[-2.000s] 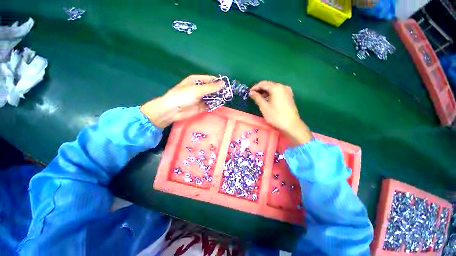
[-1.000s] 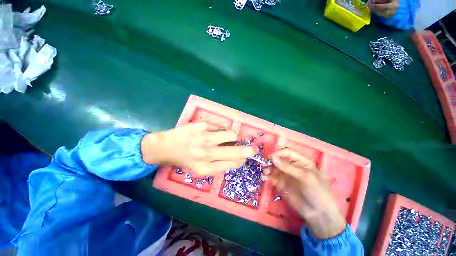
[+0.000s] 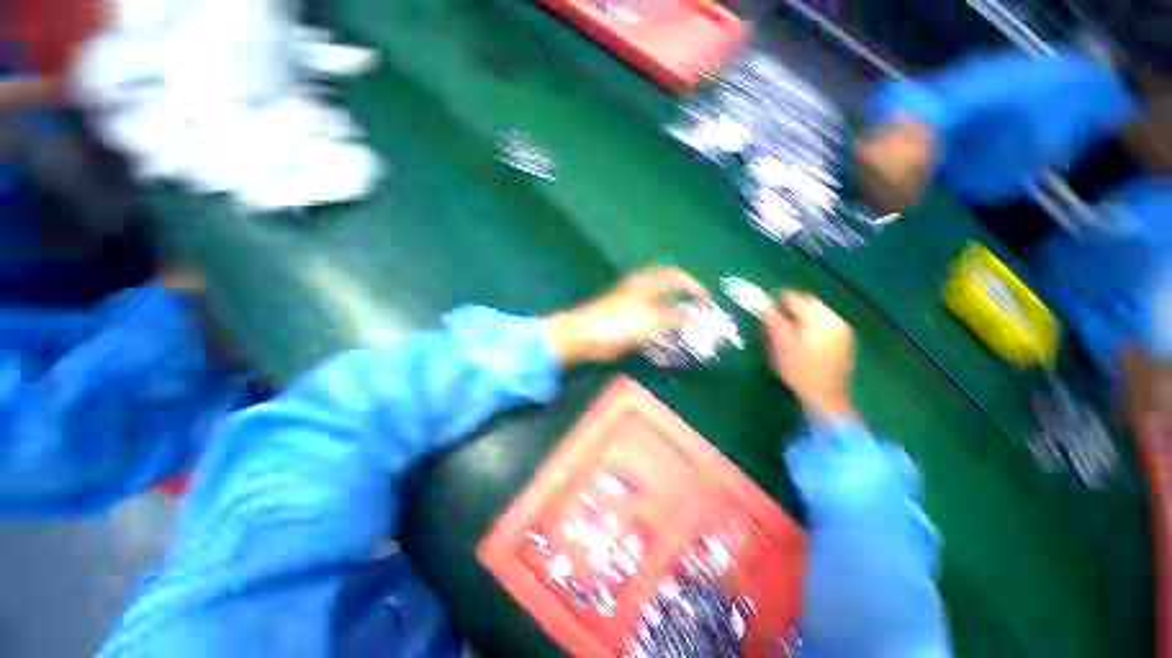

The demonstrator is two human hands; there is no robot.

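Note:
The picture is blurred by motion. My left hand is closed around a bunch of silver metal pieces, above the green surface just beyond the tray. My right hand is to its right, with a small silver piece at its fingertips. The two hands are apart. The salmon-red parts tray lies below the hands, with small shiny fittings in its wells. My right sleeve hides its right part, and the frame's lower edge cuts it off.
A silver heap lies across the line, near another person's hand. A yellow box stands at right, a red tray at top. A silver cluster lies on the green surface. A white heap is upper left; a blue sleeve shows at left.
The view has swung, showing the large heap and a neighbour at left. My hands have moved from over the tray to beyond its far edge and drawn apart, with metal pieces in my left.

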